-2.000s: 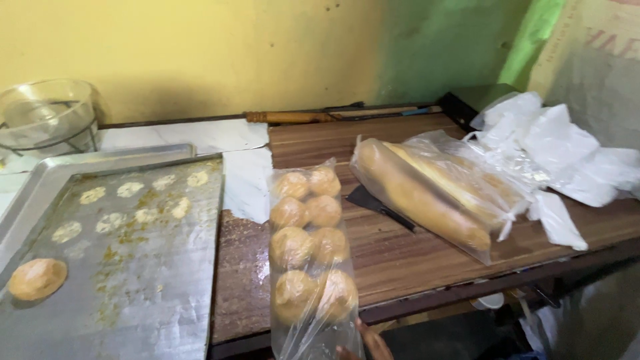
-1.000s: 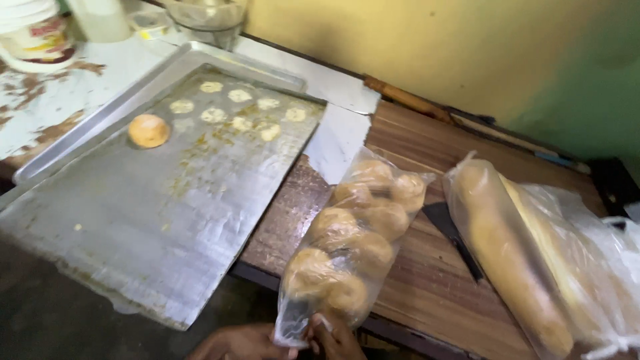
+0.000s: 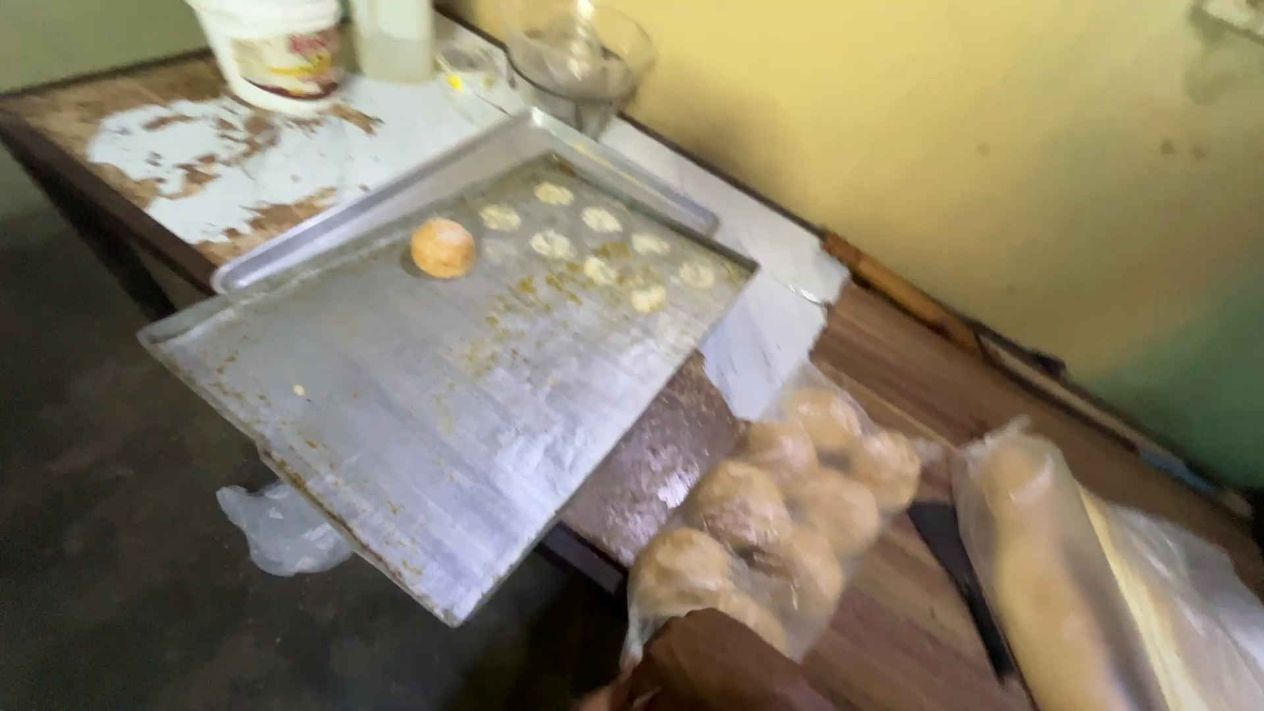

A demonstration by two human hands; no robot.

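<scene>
At the bottom edge my right hand (image 3: 726,667) is blurred and partly cut off, closed around the near end of a clear plastic bag of round bread buns (image 3: 750,504). Its fingertips are hidden. Only a sliver of what seems to be my left hand (image 3: 597,699) shows beside it, so its grip cannot be made out. The bag lies slanted at the table's near edge, with several buns inside. A single bun (image 3: 442,248) sits on a metal baking tray (image 3: 395,395) to the left. Right of the bag lies a black-bladed scraper or spatula (image 3: 953,563), beside long bread in clear plastic (image 3: 1047,573).
A second metal tray (image 3: 326,232) lies under the first, whose near corner overhangs the table. Behind stand a white plastic bucket (image 3: 286,59), a clear container (image 3: 392,39) and a glass bowl (image 3: 578,59). A wooden-handled tool (image 3: 904,291) lies along the wall; a plastic bag (image 3: 281,528) lies below.
The view has swung left. Both hands showed at the bag's near end one second ago; now one covers that end and the other is nearly out of view. The buns sit more bunched together.
</scene>
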